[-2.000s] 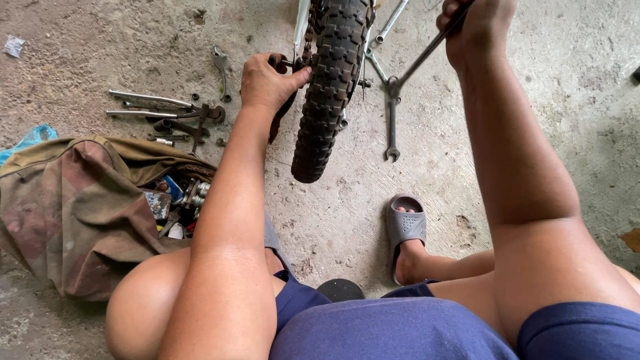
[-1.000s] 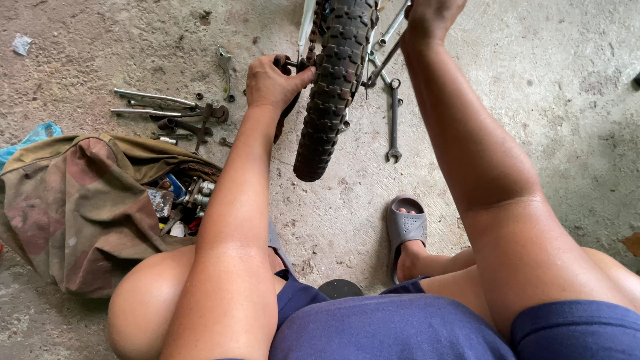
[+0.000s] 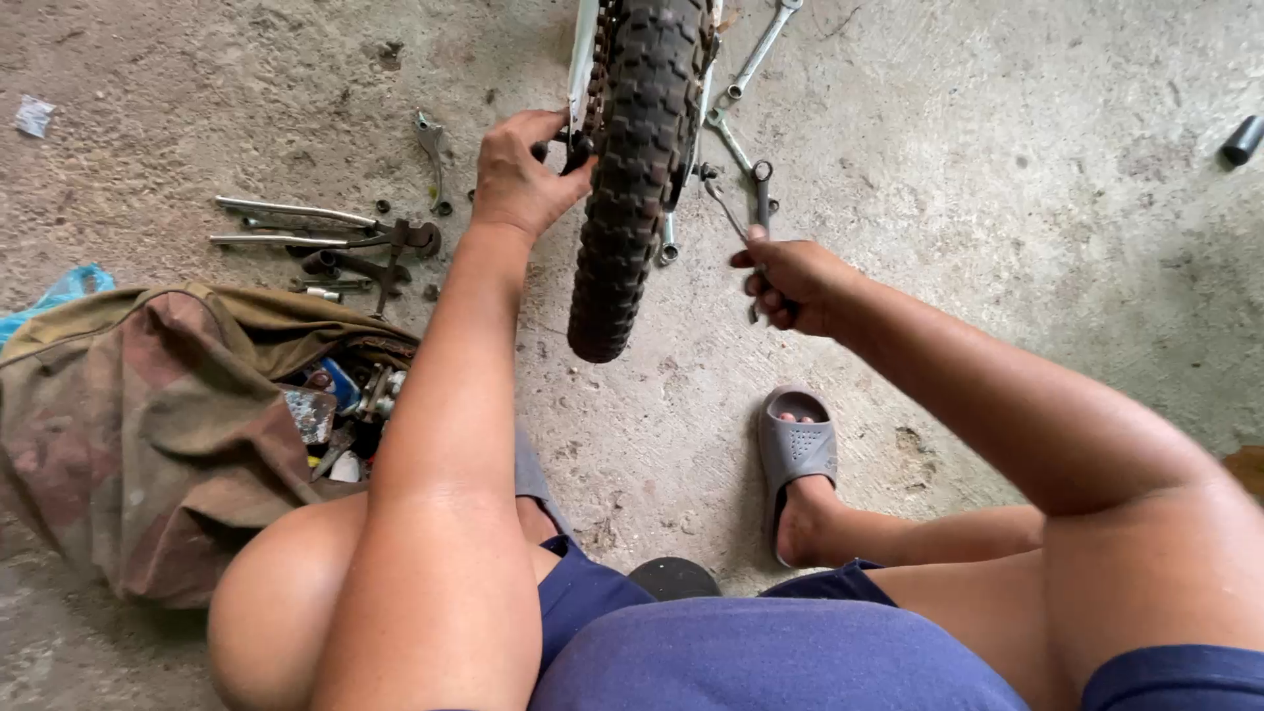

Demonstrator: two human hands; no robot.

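Note:
A bicycle wheel with a knobby black tire (image 3: 632,188) stands at top centre, a rusty chain and white frame tube (image 3: 583,59) on its left. My left hand (image 3: 523,176) grips a dark part by the axle on the chain side; the part is mostly hidden by my fingers. On the other side, my right hand (image 3: 795,284) holds a wrench (image 3: 728,209) whose far end reaches the axle nut (image 3: 705,172). Partly under that hand, a dark combination wrench (image 3: 761,188) lies on the floor.
More wrenches (image 3: 760,51) lie right of the wheel. Pliers and other tools (image 3: 395,242) lie to the left, above an open camouflage bag (image 3: 148,425) of metal parts. A black cylinder (image 3: 1241,140) is at the far right. My sandalled foot (image 3: 802,444) is below my right hand.
My right hand has come down from the top of the view with the wrench, to beside the wheel. My left hand has stayed at the axle.

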